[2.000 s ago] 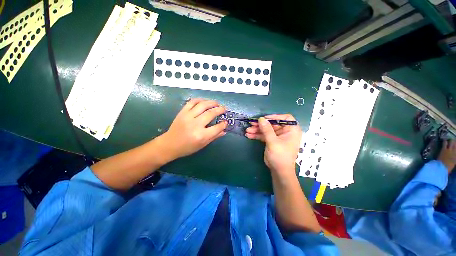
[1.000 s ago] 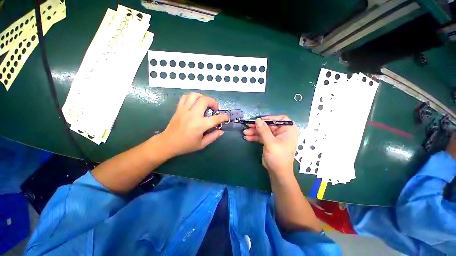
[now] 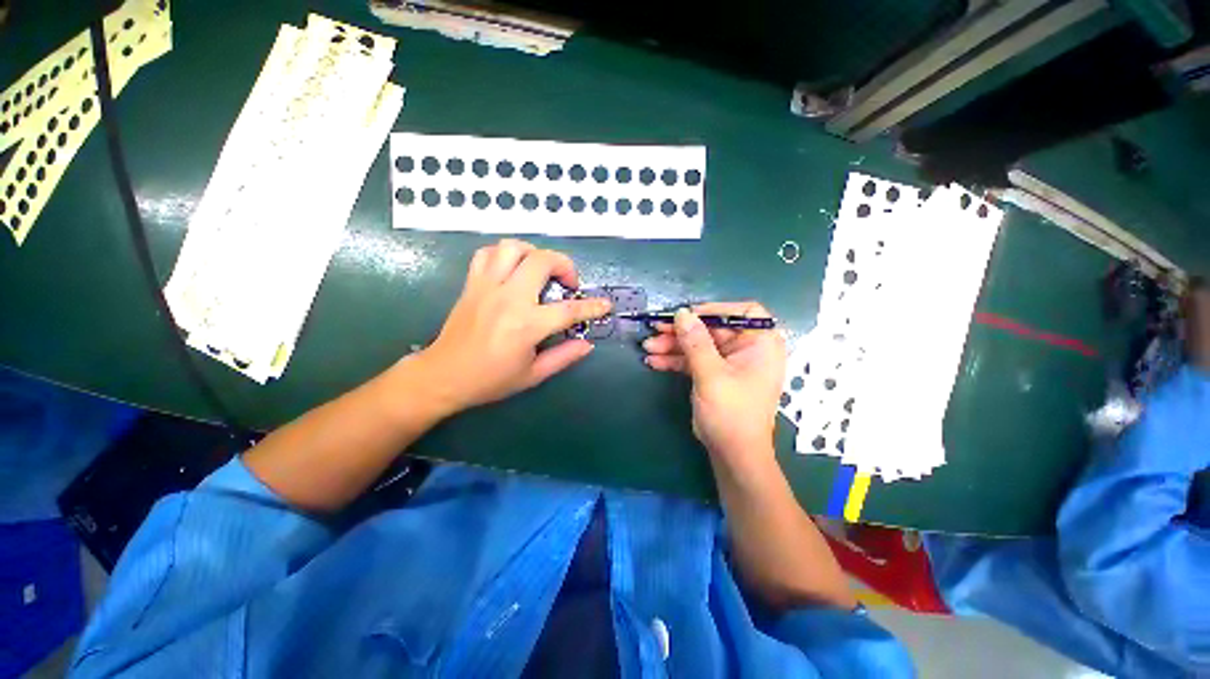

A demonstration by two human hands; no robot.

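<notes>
My left hand (image 3: 511,325) holds a small grey-black workpiece (image 3: 624,300) on the bench, with its index finger lying across it. My right hand (image 3: 727,365) grips dark pen-like tweezers (image 3: 737,321). Their tip points left and reaches the workpiece beside my left fingertip. Whether a pad is at the tip is too small to tell. A white pad sheet (image 3: 547,186) with two rows of round black pads lies flat beyond my hands.
A cream-white sheet stack (image 3: 285,199) lies left, yellowish dotted sheets (image 3: 53,113) far left behind a black cable (image 3: 120,173). A dotted sheet stack (image 3: 909,332) and small ring (image 3: 790,251) lie right. Another person's sleeve (image 3: 1141,464) and black parts (image 3: 1128,325) are far right.
My left index finger has moved from the workpiece's left part to lie across it. The tweezers stay at the workpiece. The other person's arm has moved further in over the black parts.
</notes>
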